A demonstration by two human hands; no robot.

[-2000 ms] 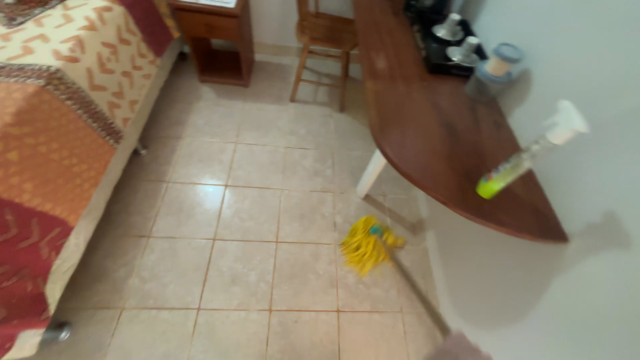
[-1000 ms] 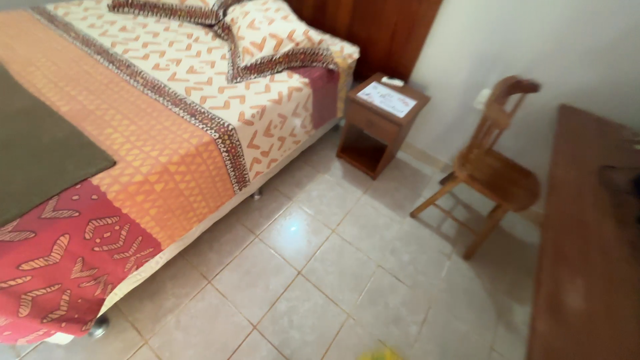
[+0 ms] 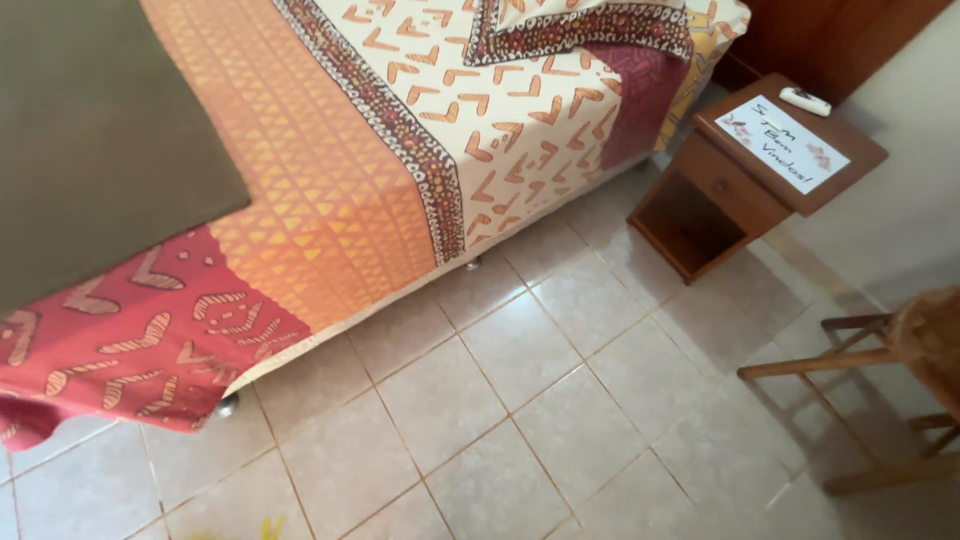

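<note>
Neither my left hand nor my right hand shows, so what they hold or touch cannot be seen. At the bottom edge, left of the middle, a few yellow strands of a mop head (image 3: pixel 271 528) poke into view above the tiled floor (image 3: pixel 465 390). The mop's handle is hidden below the frame. A bed with a patterned cover (image 3: pixel 322 225) fills the upper left.
A wooden nightstand (image 3: pixel 731 176) stands beyond the bed, bearing a sheet of paper (image 3: pixel 784 142) with writing and a small white object (image 3: pixel 805 101). A wooden chair (image 3: pixel 930 337) stands at the right edge. A flat dark surface (image 3: pixel 105 135) blocks part of the bed.
The view has swung left toward the bed. The desk with the spray bottle is out of view, and the yellow mop head, whole two seconds ago, now shows only at the bottom edge.
</note>
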